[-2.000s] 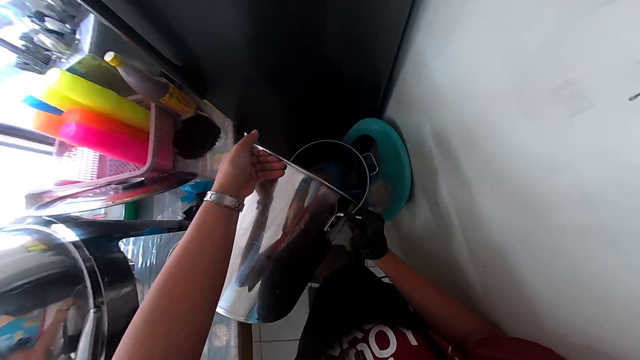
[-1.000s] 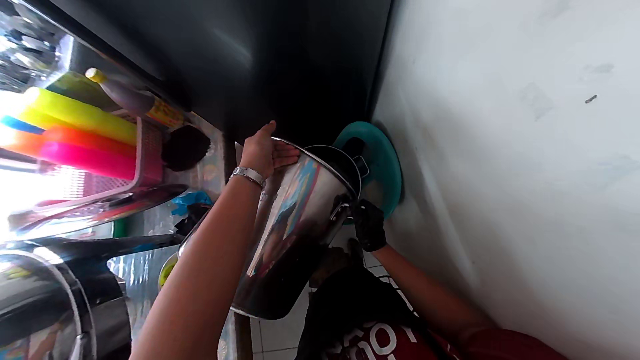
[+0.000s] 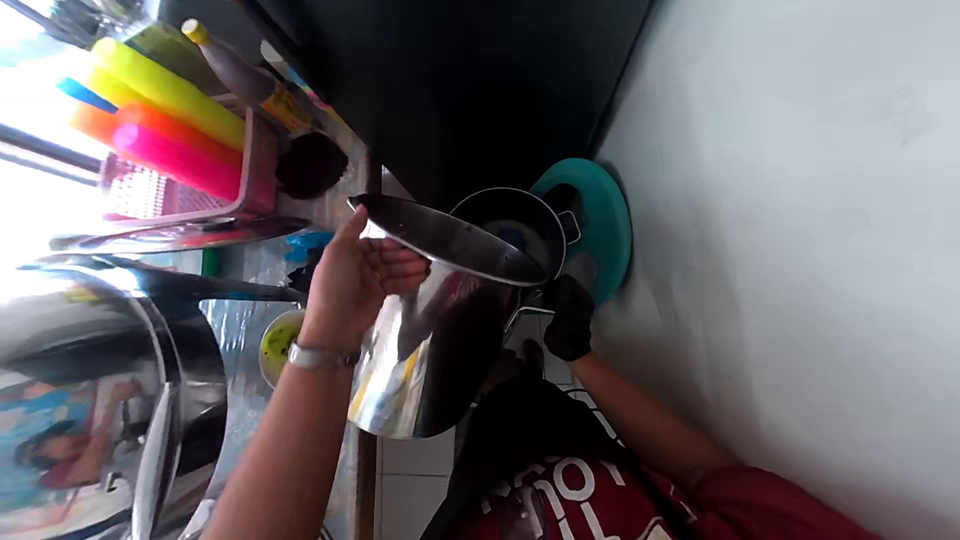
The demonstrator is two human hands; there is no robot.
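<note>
A tall shiny metal stockpot [image 3: 427,337] is tilted in front of me, its dark inside partly showing. My left hand [image 3: 375,270], bare with a metal band at the wrist, has its thumb at the pot's rim and its fingers along the outer wall. My right hand [image 3: 570,319], in a black glove, is closed at the pot's wire side handle [image 3: 529,311]. Beyond the rim stands another dark-looking pot [image 3: 506,196] with a side handle and something pale inside. Behind that one is a teal plastic basin [image 3: 611,225].
On the left counter stand a large lidded metal pot [image 3: 82,390], a pink plastic basket [image 3: 259,165] of bright plastic items, a yellow-capped bottle [image 3: 244,75] and a small bowl [image 3: 281,345]. A dark panel [image 3: 465,90] rises ahead; a pale wall [image 3: 795,225] bounds the right.
The stockpot's mouth has turned, so that more of its inside shows. My left hand stays at its rim and my gloved right hand stays near its side handle.
</note>
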